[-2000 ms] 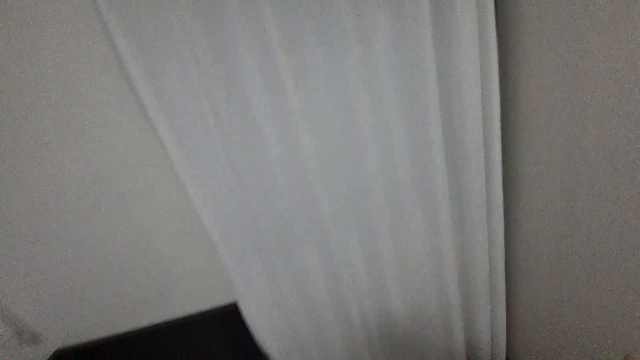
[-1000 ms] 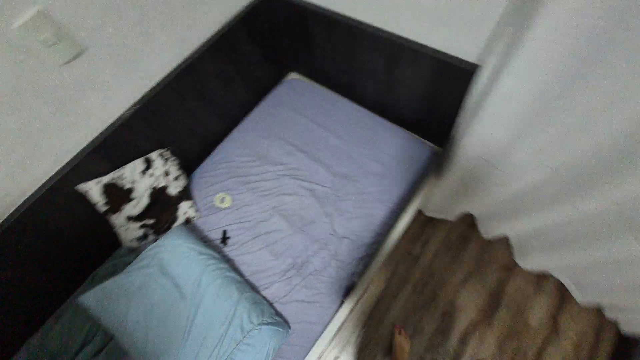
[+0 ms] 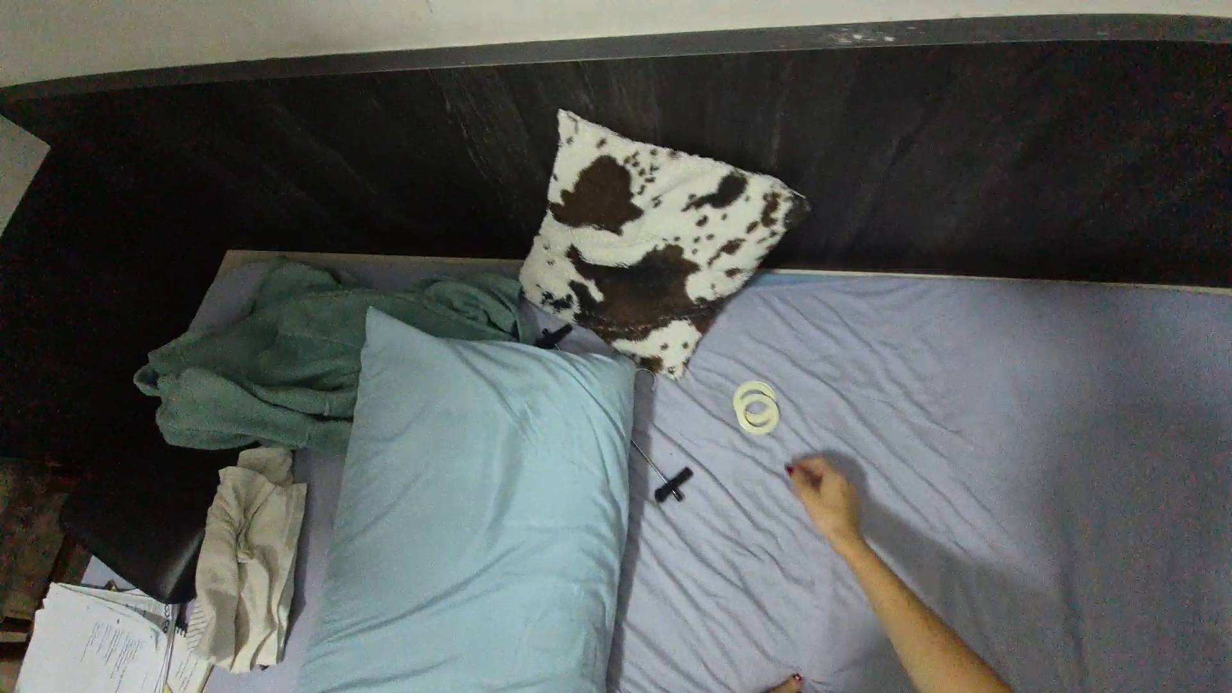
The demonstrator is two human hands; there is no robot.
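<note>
My right hand (image 3: 826,496) is over the lavender bedsheet (image 3: 924,385), its fingers bent; whether it holds anything is unclear. Up and left of it lie two overlapping pale yellow rings (image 3: 757,408). Only a fingertip of what appears to be my left hand (image 3: 789,684) shows at the bottom edge. A metal hanger with black clips (image 3: 674,484) lies partly under a light blue pillow (image 3: 481,500). Behind the pillow, a brown and white cow-print cushion (image 3: 664,241) leans on the dark bed panel (image 3: 924,164).
A green towel or cloth (image 3: 279,356) is bunched at the left, near a beige folded cloth (image 3: 252,558). A black item (image 3: 144,520) and printed papers (image 3: 91,640) lie at the lower left. A pale wall (image 3: 241,29) rises behind the panel.
The view has swung from a white curtain to the bed, now seen closer. My right hand and forearm have come into view over the sheet.
</note>
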